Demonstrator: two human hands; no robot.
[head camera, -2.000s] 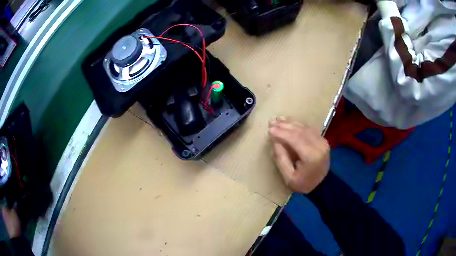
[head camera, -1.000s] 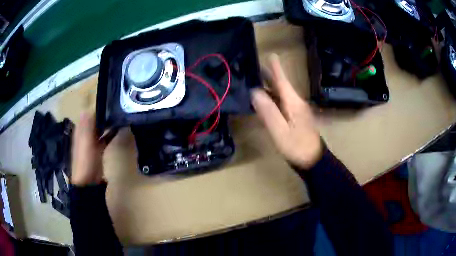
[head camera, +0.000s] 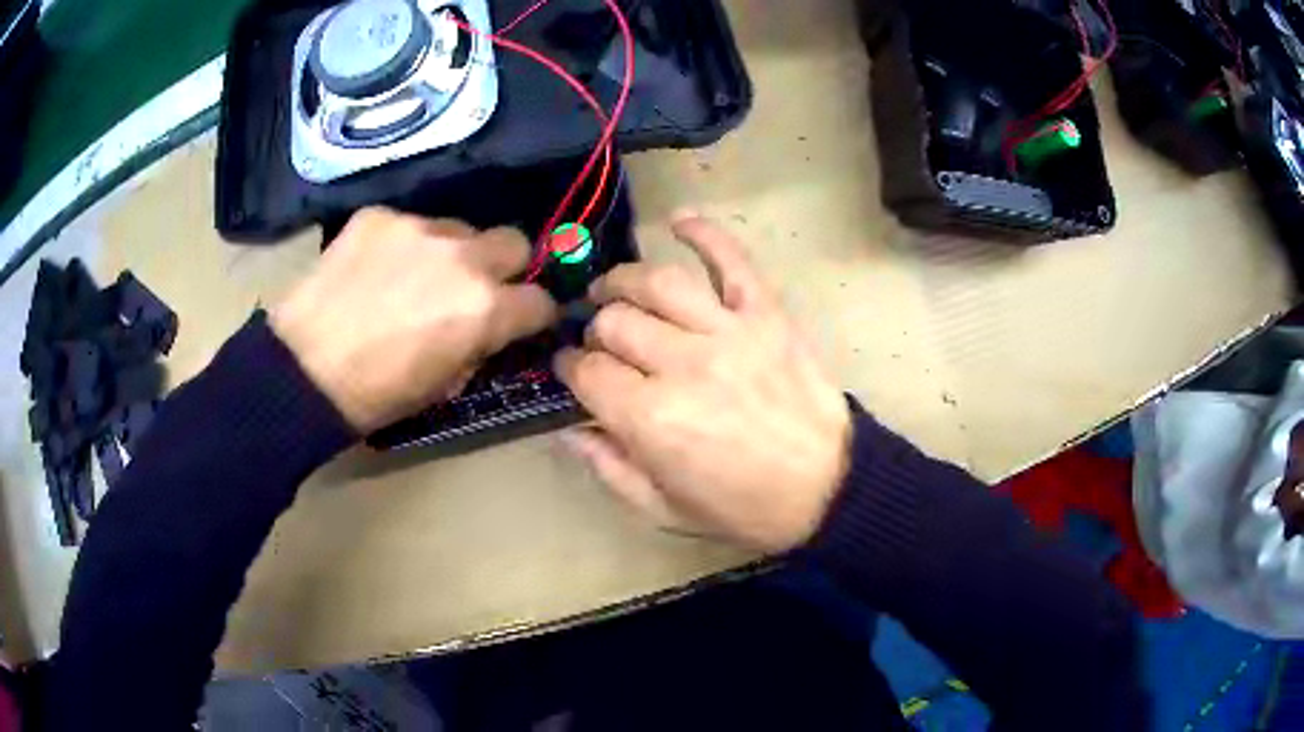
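The black rear housing (head camera: 494, 419) sits open in front of me, mostly covered by my hands. Its circuit board strip shows along the near edge. The green battery (head camera: 571, 245) stands inside, with red wires (head camera: 608, 122) looping to the speaker driver (head camera: 375, 65) on the black front housing (head camera: 672, 86) behind. My left hand (head camera: 408, 308) and my right hand (head camera: 701, 379) reach into the rear housing from both sides, fingertips bent down close together near the battery. What the fingertips touch is hidden; I cannot tell whether they hold anything.
A pile of dark foam pads (head camera: 93, 372) lies at the left. Another open unit (head camera: 987, 143) stands at the back right, with further units beyond it. The green conveyor belt (head camera: 136, 72) runs behind at the left. A grey-white cloth (head camera: 1216, 501) is beyond the bench edge at the right.
Both hands have moved from the sides of the front housing into the rear housing. The battery now shows more clearly. The unit appears higher in the view.
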